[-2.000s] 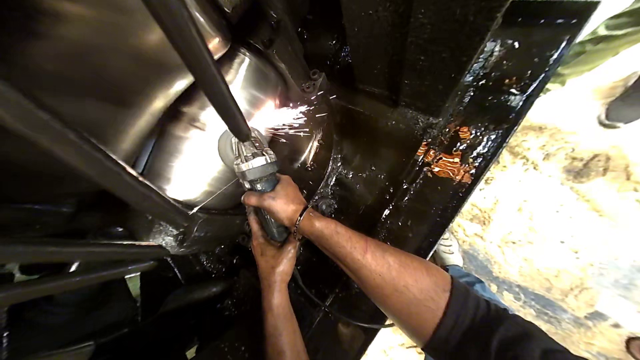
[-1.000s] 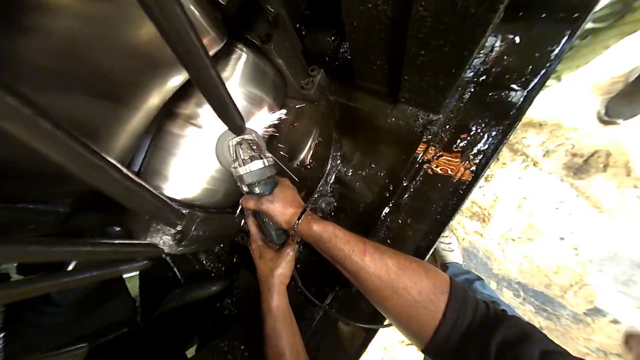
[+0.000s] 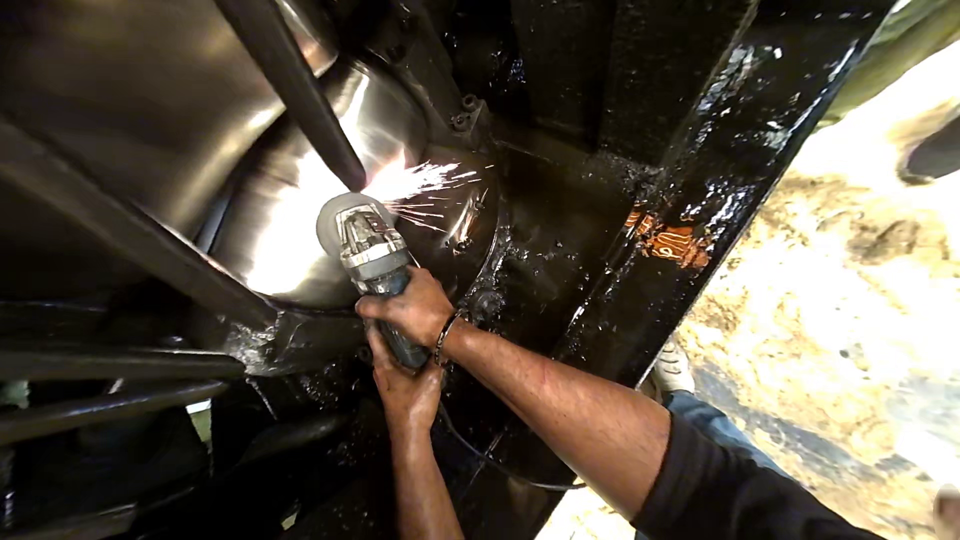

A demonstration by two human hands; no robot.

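Both my hands hold an angle grinder [image 3: 381, 271] near the middle of the head view. My right hand [image 3: 414, 306] grips its body just behind the metal gear head, and my left hand [image 3: 407, 386] is wrapped around the rear of the body. The grinder's disc [image 3: 335, 225] is at the lower end of a dark metal bar [image 3: 300, 97]. Bright sparks [image 3: 431, 181] fly to the right from there. Behind the bar lies a shiny rounded metal surface [image 3: 281, 232], lit very brightly. Exact contact between disc and bar is hidden by glare.
A second dark bar [image 3: 135, 217] slants across the left. More bars [image 3: 112, 364] lie below it. A bolted bracket [image 3: 469, 120] stands above the sparks. The grinder's cable [image 3: 510, 474] runs down right. Beyond the black metal frame edge [image 3: 739, 232] are sandy ground [image 3: 840, 300] and a shoe [image 3: 671, 367].
The spark spray, small one second ago, is larger and brighter now. Both hands have stayed on the grinder, close to the same place at the bar's end.
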